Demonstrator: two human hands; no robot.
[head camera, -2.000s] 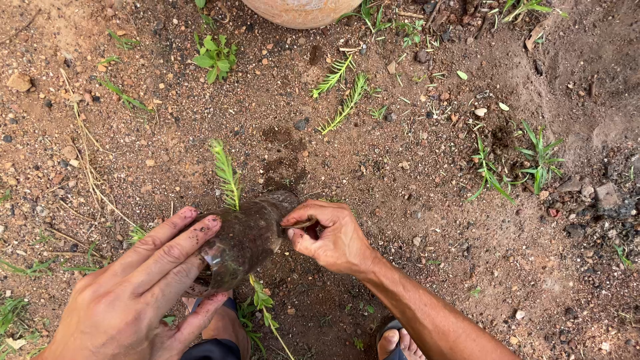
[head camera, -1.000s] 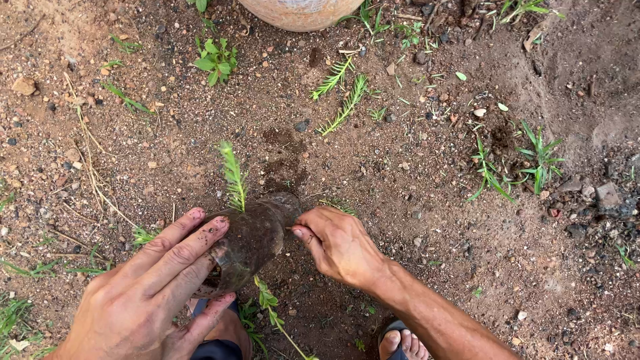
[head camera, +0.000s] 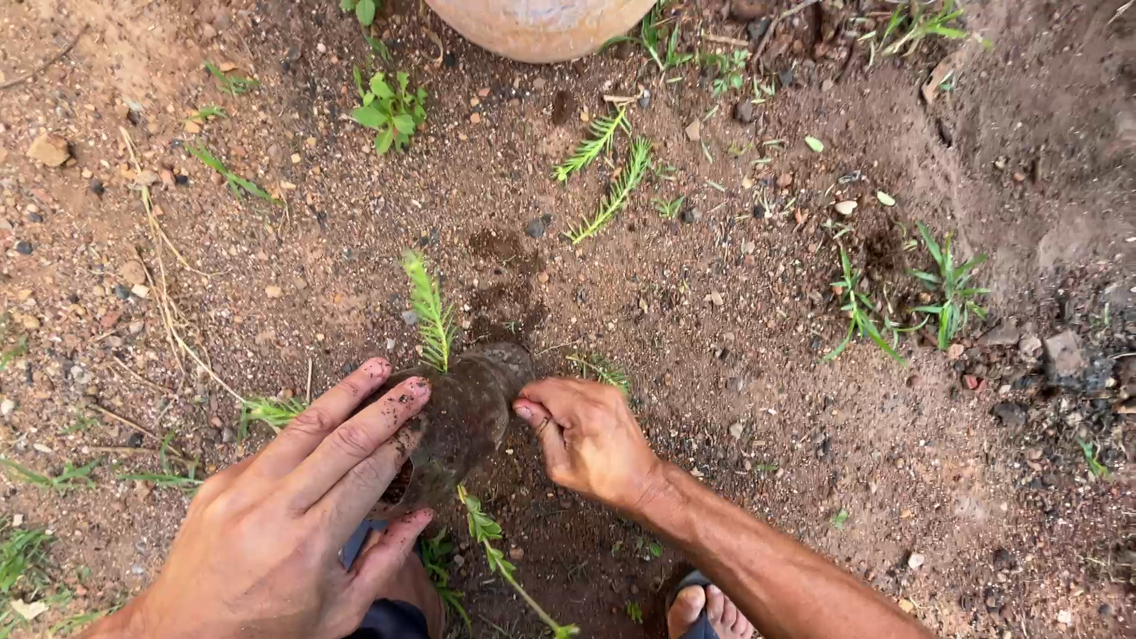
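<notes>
A dark, soil-smeared container (head camera: 461, 417), which looks like a plastic bottle or bag, lies tilted near the lower middle. My left hand (head camera: 328, 479) holds its left end, fingers spread across the opening where soil shows. A feathery green sprig (head camera: 432, 315) sticks out from its upper side. At the container's narrower right end, my right hand (head camera: 581, 439) has thumb and forefinger pinched together; whether something small is between them cannot be told. A longer leafy stem (head camera: 497, 555) extends below the container.
Two cut green sprigs (head camera: 617, 191) lie on the gravelly soil ahead. Beyond them stands a round clay pot (head camera: 546, 31). A small leafy weed (head camera: 389, 113) grows left of it, and grass tufts (head camera: 951, 288) at right. My sandalled foot (head camera: 710, 612) is at the bottom.
My right hand has drawn slightly right from the container's narrow end, and its fingers have closed up. The container has shifted and tilted a little; my left hand stays on it.
</notes>
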